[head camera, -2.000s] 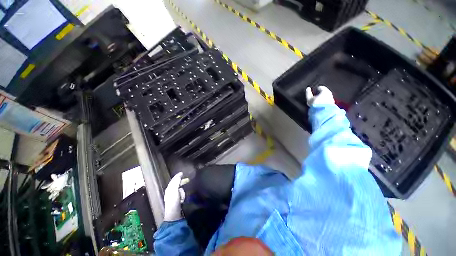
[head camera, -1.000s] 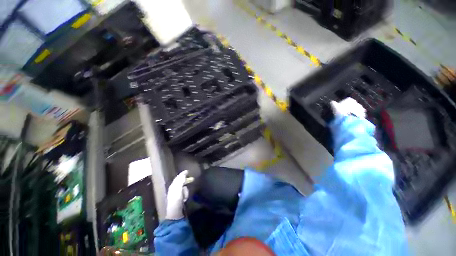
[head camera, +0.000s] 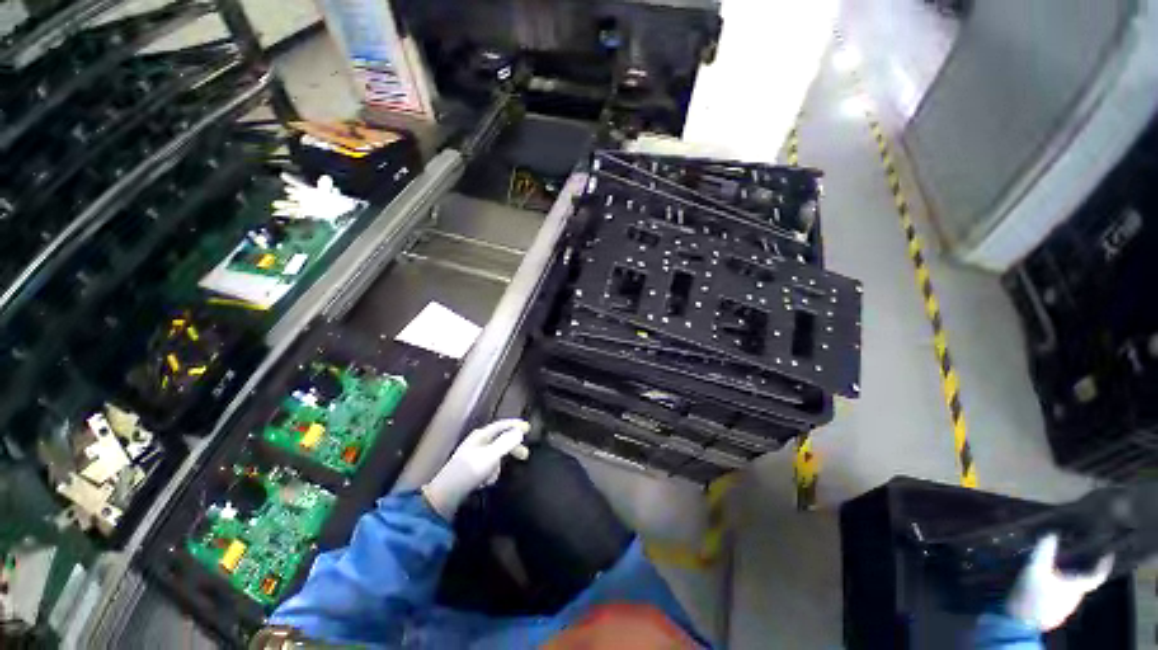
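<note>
Two green circuit boards [head camera: 335,414] sit side by side in a black carrier [head camera: 368,489] on the conveyor. My left hand [head camera: 480,464], white-gloved, is just right of the near rail, empty, with its fingers loosely bent. My right hand [head camera: 1057,587], white-gloved, is at the lower right over the black tote [head camera: 876,559]. It is shut on a dark, blurred plate [head camera: 1079,518], held at the tote's top. The plate's far end is cut off by the picture's edge.
A tall stack of studded black plates [head camera: 711,298] stands right of the rail. A white sheet [head camera: 439,329] lies beyond the carrier. Bins of metal brackets [head camera: 102,470] and black-and-yellow parts [head camera: 178,356] are at left. A sample board [head camera: 273,260] lies behind.
The view has swung right to left, towards the conveyor, so both boards now show. My right hand has come up from inside the tote with a dark plate. My left hand stays by the rail.
</note>
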